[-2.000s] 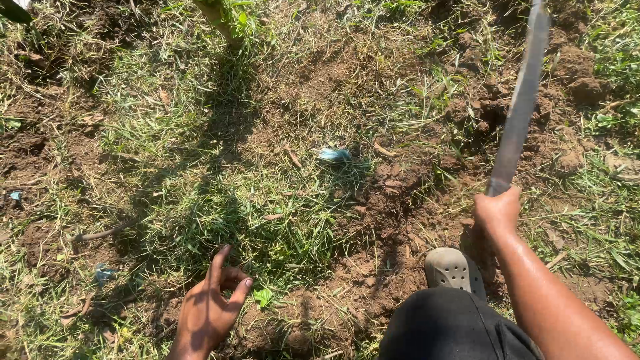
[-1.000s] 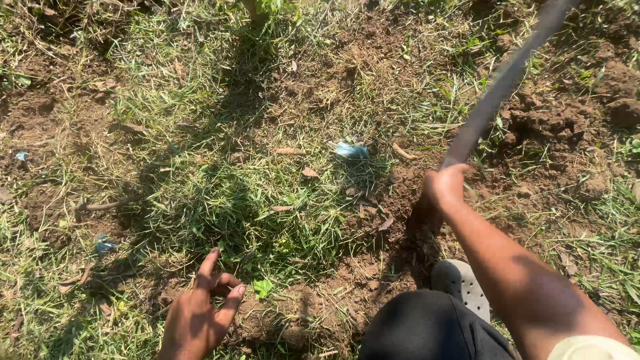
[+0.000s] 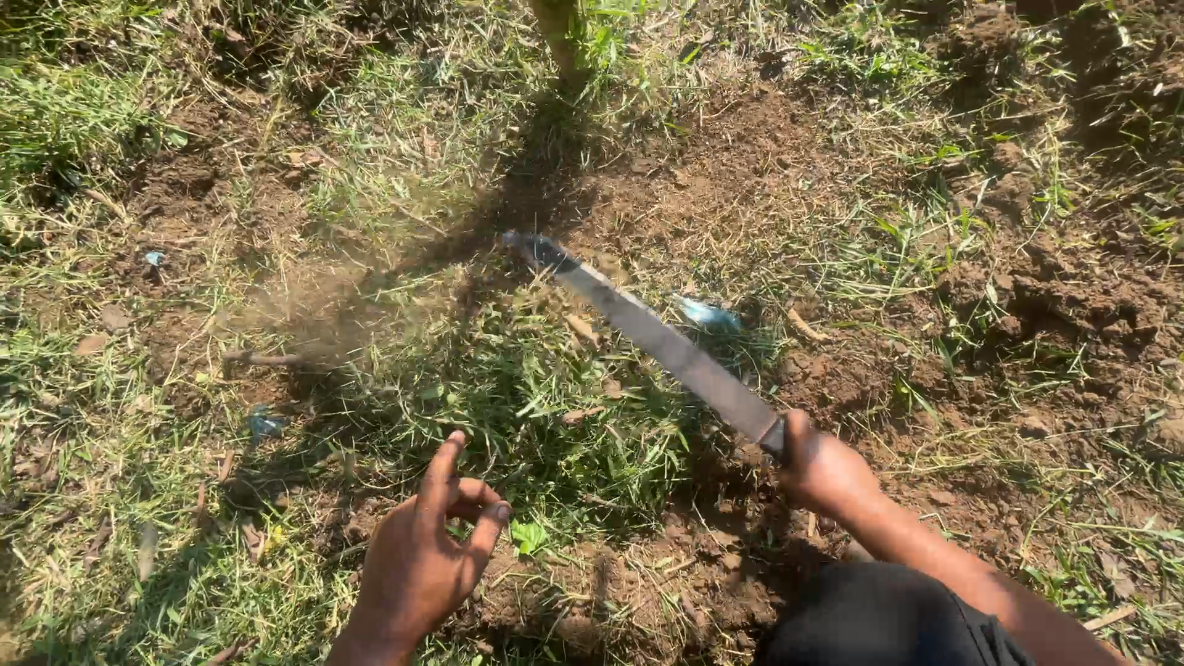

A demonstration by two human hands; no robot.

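A machete [image 3: 671,351] with a long metal blade and a dark handle is in my right hand [image 3: 823,467], whose fingers are closed around the handle. Its blade slants up and left, low over the grass, with the tip near a shadowed patch of soil. My left hand [image 3: 435,546] holds nothing; its fingers are apart and partly bent beside a clump of cut grass [image 3: 573,416]. Just right of the blade lies a light blue scrap [image 3: 708,313], perhaps plastic. Dust or loose bits blur the ground left of the tip.
A plant stem or thin trunk [image 3: 558,37] rises at the top. Broken soil [image 3: 1082,305] lies at the right. At the left are a stick [image 3: 264,358] and small blue scraps [image 3: 264,424]. My knee [image 3: 888,615] in dark cloth is at the bottom right.
The machete blade, which pointed up and right one second ago, now points up and left across the grass. My right hand still grips it. My left hand remains low at the left with its fingers apart.
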